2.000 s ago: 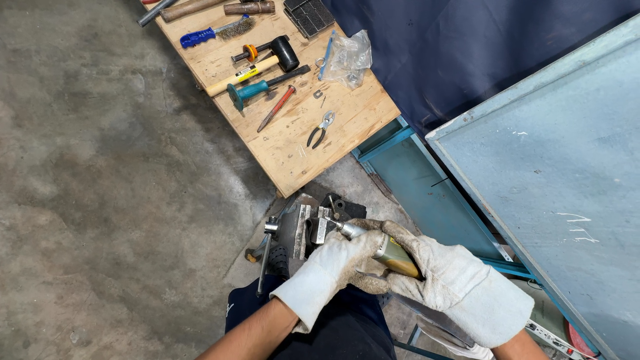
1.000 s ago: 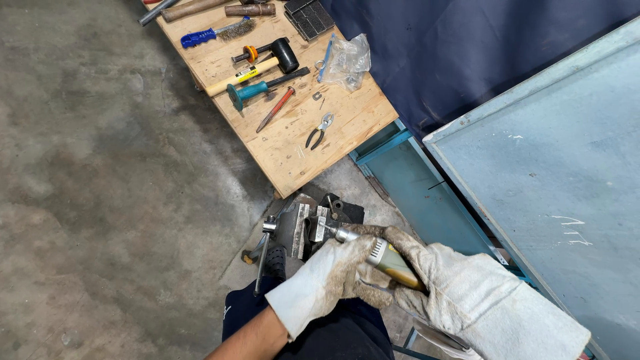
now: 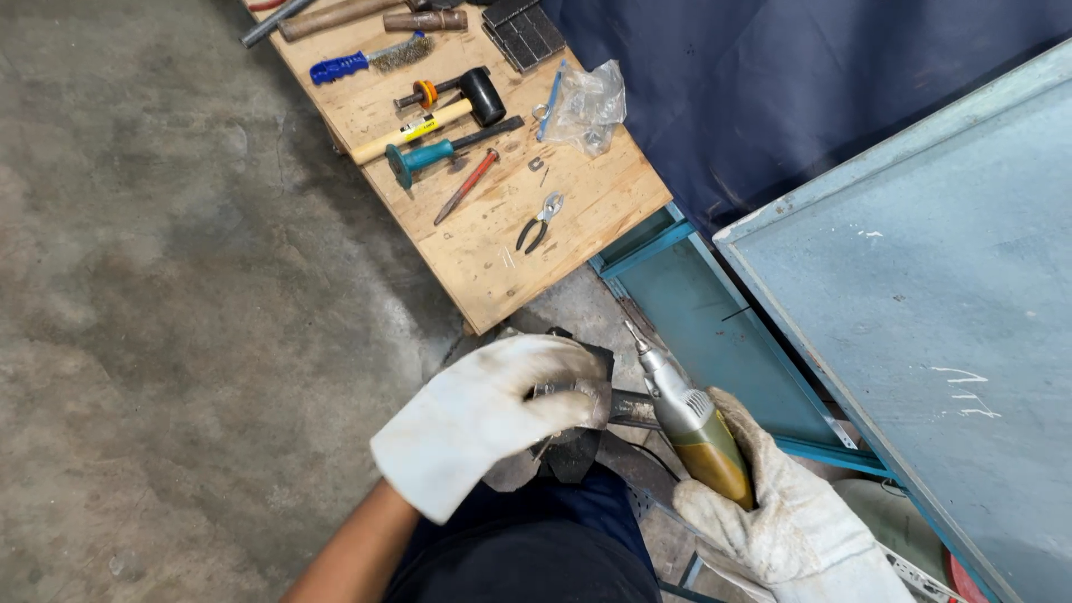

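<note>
My right hand (image 3: 779, 502), in a soiled white work glove, grips the olive-yellow body of a die grinder (image 3: 699, 427). The grinder's silver nose and small burr point up and away from me. In a matching glove, my left hand (image 3: 494, 410) is over the bench vise (image 3: 574, 456), with thumb and fingers apart around a flat metal piece (image 3: 578, 398) at the jaws. Motion blur and the glove hide whether the fingers grip that piece.
Beyond the vise stands a wooden table (image 3: 519, 289) with slip-joint pliers (image 3: 541, 222), a red punch (image 3: 467, 186), a teal-handled chisel (image 3: 444, 152), a black-headed mallet (image 3: 481, 98), a blue-handled wire brush (image 3: 368, 63) and a plastic bag (image 3: 590, 105). A blue-grey metal panel (image 3: 938, 251) lies right.
Both gloved hands were together on the grinder over the vise. My left hand has let go of it and moved to the vise jaws; my right hand has drawn the grinder to the right.
</note>
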